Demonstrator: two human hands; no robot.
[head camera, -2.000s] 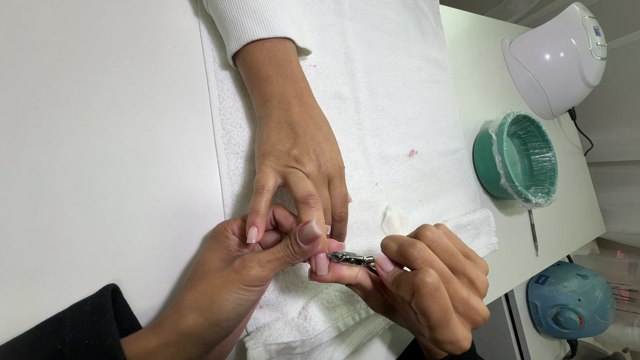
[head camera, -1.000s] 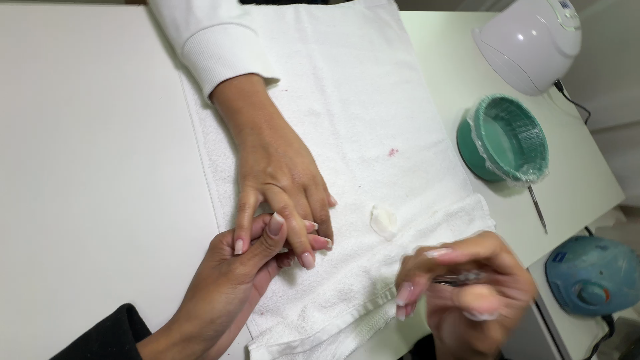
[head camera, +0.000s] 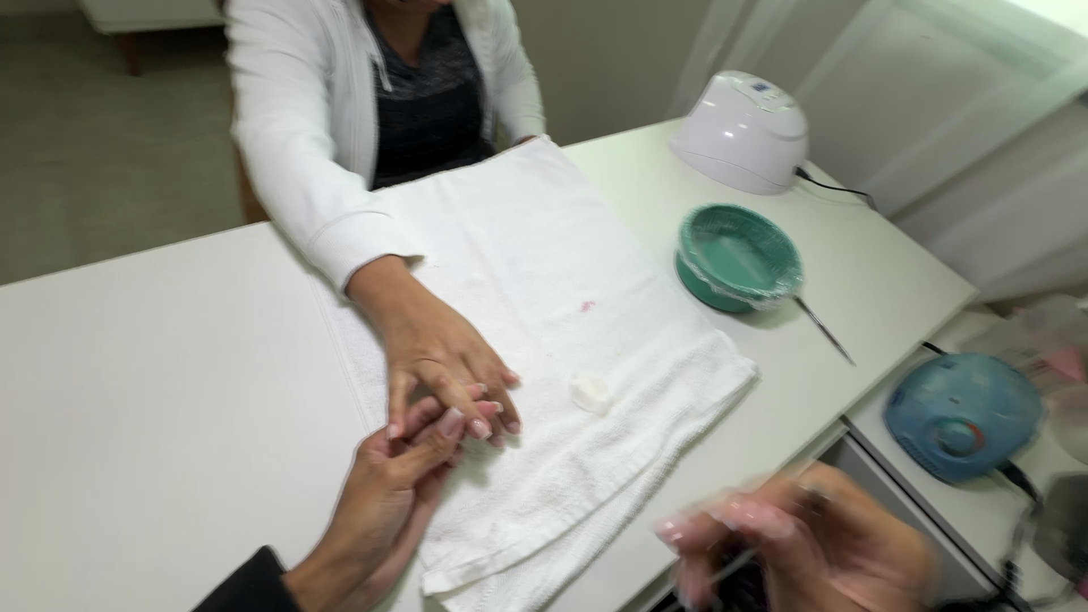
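Note:
My left hand (head camera: 399, 484), in a dark sleeve, holds the fingers of another person's hand (head camera: 438, 344), which lies palm down on a white terry towel (head camera: 527, 246). Blurred by motion, my right hand (head camera: 807, 540) is at the lower right, raised near the table edge, its fingers curled. A bit of metal shows at its fingers, perhaps the cuticle nipper seen earlier, but the blur hides its shape. On the towel lie a white cotton pad (head camera: 591, 394) and a small pink stain.
A green bowl (head camera: 722, 293) lined with clear plastic stands right of the towel, beside a thin metal tool (head camera: 824, 330). Behind it is a white nail lamp (head camera: 744, 140) with a cord. A blue device (head camera: 965, 416) sits on a lower surface at right. The other person sits across the table.
My right hand has moved away from the other person's fingers, to the right, over the last two seconds. My left hand still holds those fingers. The view has tilted up.

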